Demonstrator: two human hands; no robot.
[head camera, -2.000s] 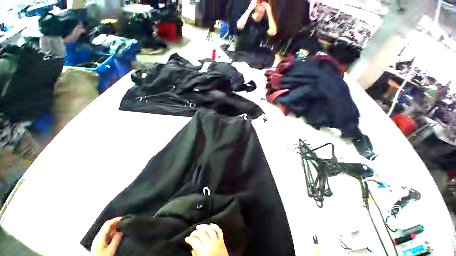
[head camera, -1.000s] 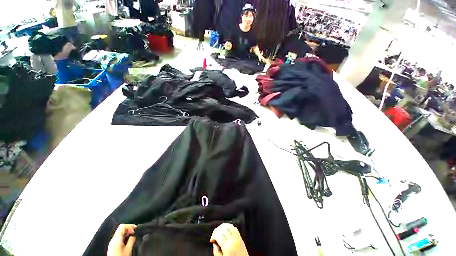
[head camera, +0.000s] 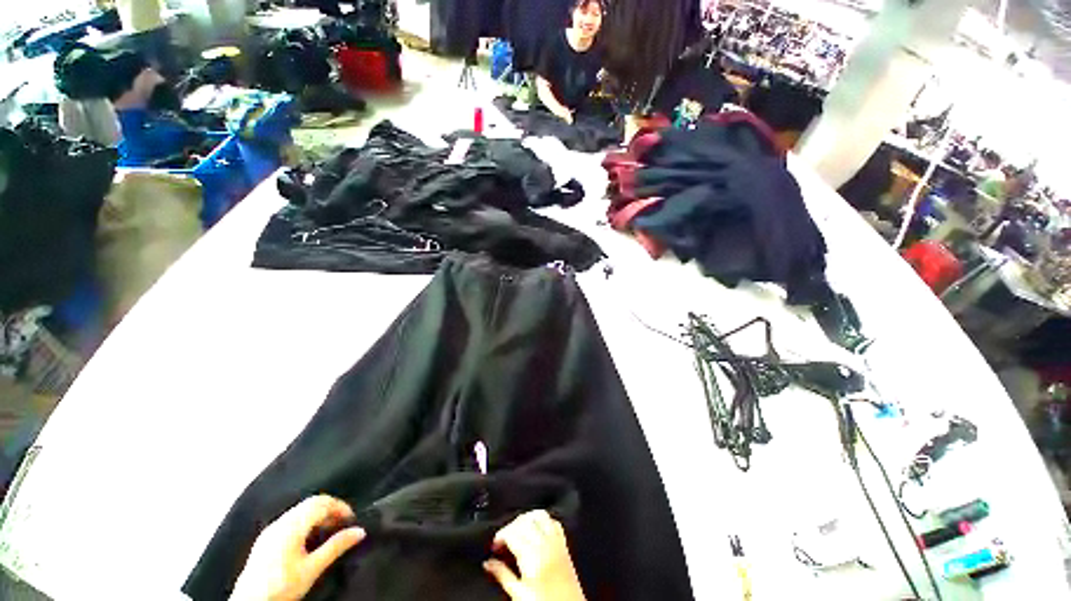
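Note:
Black wide-leg trousers (head camera: 505, 364) lie flat on the white table, waistband at the far end. A second black garment (head camera: 423, 552) lies bunched on their near part, its waistband towards me. A small pale loop stands up at its middle. My left hand (head camera: 300, 552) pinches the waistband at the left between thumb and fingers. My right hand (head camera: 537, 558) grips it at the right. Both hands are bare and cut off by the bottom edge.
Black garments with a wire hanger (head camera: 411, 200) lie at the far end. A navy and maroon pile (head camera: 728, 211) is far right. A corded black tool (head camera: 822, 376), snips (head camera: 740, 569) and thread spools (head camera: 954, 525) lie right. A person (head camera: 572, 71) is across the table.
My left hand has moved right along the waistband since one second ago, and its fingers show more. My right hand still grips the other side. The view has shifted slightly.

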